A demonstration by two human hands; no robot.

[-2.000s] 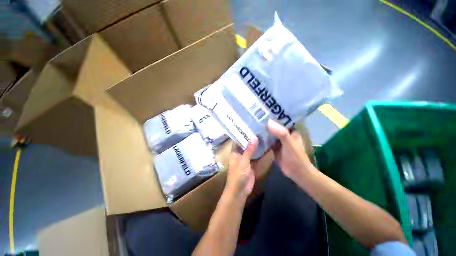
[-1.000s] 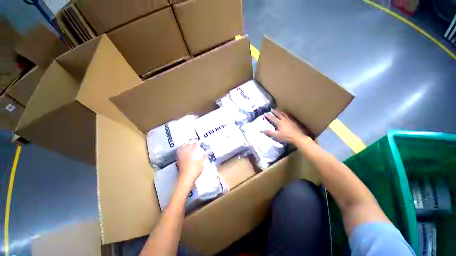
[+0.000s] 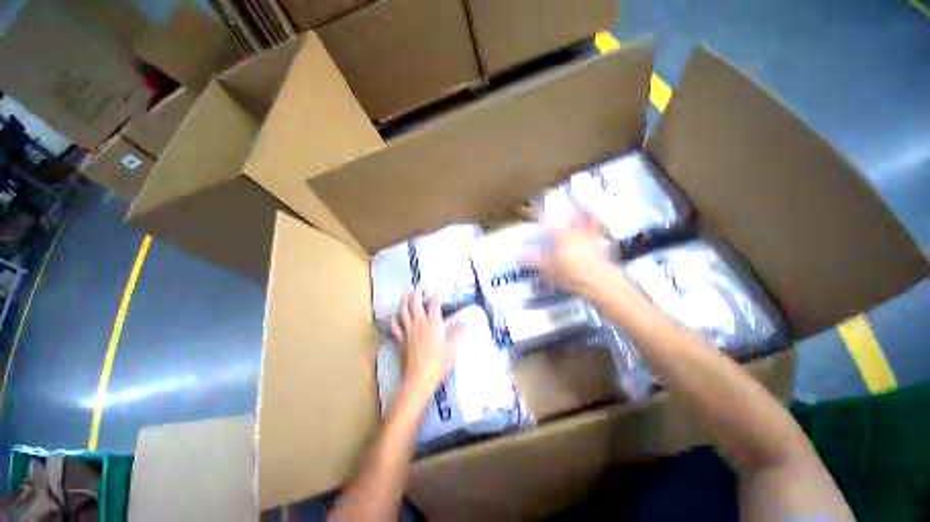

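Note:
A large open shipping carton (image 3: 337, 408) stands in front of me with its flaps up. Several grey-white polybagged items with dark lettering lie in it, one at the front left (image 3: 471, 382), one at the back right (image 3: 632, 196) and one at the right (image 3: 704, 291). My left hand (image 3: 426, 342) rests with spread fingers on the left bags and grips nothing. My right hand (image 3: 576, 255) is blurred over the middle bags; its fingers' hold cannot be made out. Bare cardboard (image 3: 566, 377) shows at the front middle of the carton.
Another open carton (image 3: 214, 194) stands at the back left, with closed-looking boxes (image 3: 398, 56) behind. A green crate (image 3: 867, 449) is at the lower right. A cardboard sheet (image 3: 194, 469) and a second green crate (image 3: 117, 484) with brown material are at the lower left.
The bag held in both hands two seconds ago is gone from them. More bags now lie at the carton's right side. My right hand has moved onto the middle bags; the view has swung left.

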